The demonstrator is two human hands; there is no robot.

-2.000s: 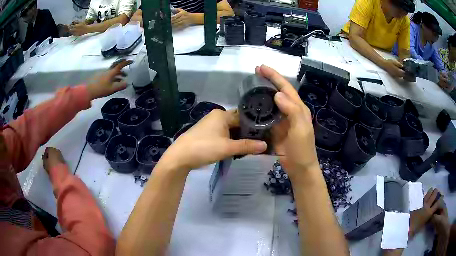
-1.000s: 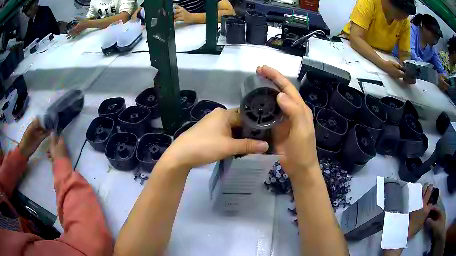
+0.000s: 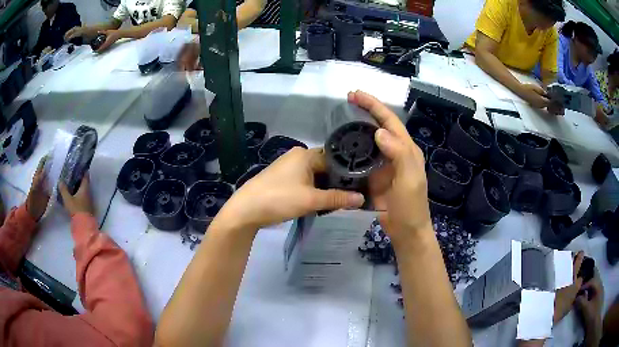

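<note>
A dark grey handheld device (image 3: 352, 146) is held up in front of me, its round slotted end turned towards me. My left hand (image 3: 288, 186) grips its lower left side, thumb across the front. My right hand (image 3: 397, 159) wraps its right side, fingers over the top. Much of the device is hidden behind my hands. A grey retail carton (image 3: 332, 251) with small print stands on the bench below and behind my hands; its top is hidden. A loose pile of tiny dark pieces (image 3: 451, 251) lies right of it.
Black housings stand in groups at left (image 3: 165, 203) and right (image 3: 450, 171). A green post (image 3: 224, 88) rises left of centre. An open carton (image 3: 499, 291) is at lower right, with another person's hands (image 3: 587, 291) beside it. A neighbour's hands hold a long black unit (image 3: 78, 159) at left.
My hands and the device have barely moved. The left neighbour's black unit now stands more upright with a whitish cover beside it. Another covered black unit has appeared left of the post, near a blurred hand.
</note>
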